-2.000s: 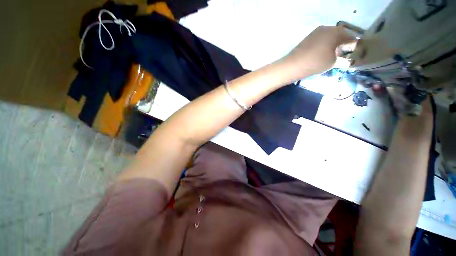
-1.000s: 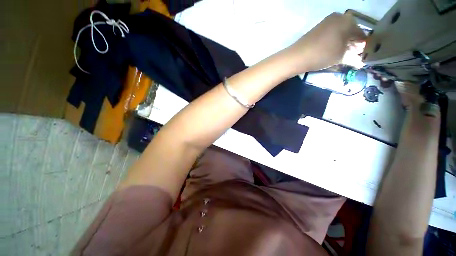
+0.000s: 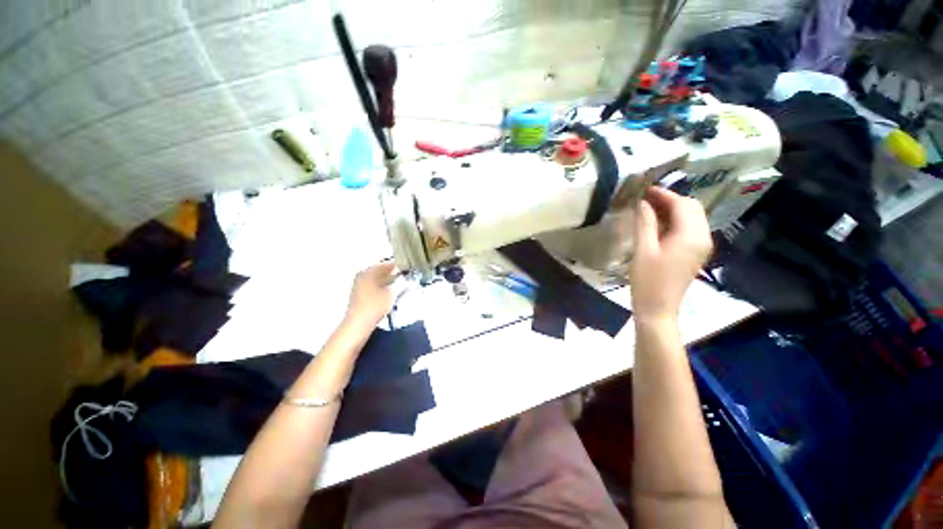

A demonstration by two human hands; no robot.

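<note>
The cream-white sewing machine [image 3: 527,201] stands across the table. My left hand [image 3: 372,293] is at its needle end, fingertips beside the presser foot; whether they grip anything is hidden. My right hand [image 3: 674,232] is raised in front of the machine's body, thumb and fingertips close together near the arm's right part; no held thing can be made out. Dark cut pieces [image 3: 398,398] lie spread left of the needle, under and beside my left forearm. Dark strips [image 3: 567,292] lie right of the needle, partly under the machine arm. Blue-handled snips [image 3: 520,286] lie beside them.
A dark heap with a white cord [image 3: 98,429] is at the lower left, more dark pieces [image 3: 171,310] at the back left. A screwdriver [image 3: 381,78] stands behind the machine head. Blue crates [image 3: 817,382] and dark cloth [image 3: 817,207] are at the right.
The view has swung up and right, showing the whole machine. My right hand has left the needle area and moved right and up. My left hand has stayed near the needle.
</note>
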